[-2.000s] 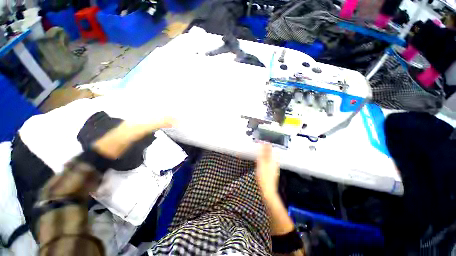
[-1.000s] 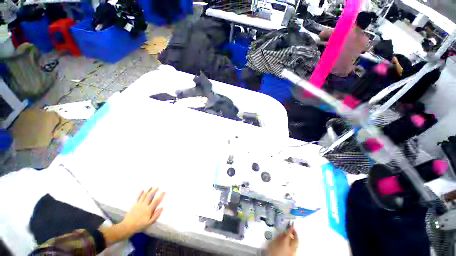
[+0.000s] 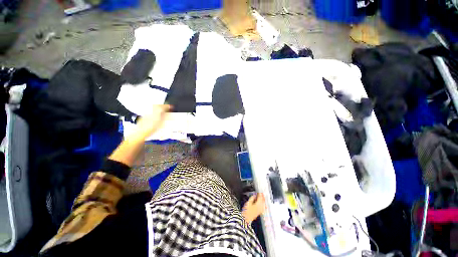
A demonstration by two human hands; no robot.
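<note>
Black-and-white garment pieces (image 3: 215,50) lie spread to the left of the white sewing table (image 3: 286,105), beyond my lap. My left hand (image 3: 152,122) is at their near edge, over white cloth just below a black patch. It is blurred, and its fingertips are hard to see, so I cannot tell if it grips the cloth. My right hand (image 3: 254,208) rests at the table's near edge beside the overlock machine (image 3: 329,201). Its fingers look curled, and I cannot tell if they hold anything. The needle area (image 3: 293,200) shows beside a small yellow label.
A black garment bundle (image 3: 75,95) lies over blue crates at the left. A white plastic tub (image 3: 17,175) stands at the far left. Black scraps (image 3: 355,133) lie along the table's back. Dark cloth (image 3: 394,80) is heaped beyond it. A checked apron (image 3: 188,218) covers my lap.
The view has swung left, bringing the garment pieces into full sight. My left hand has moved from the tabletop to these pieces. My right hand has moved from beside the machine to the table's near edge.
</note>
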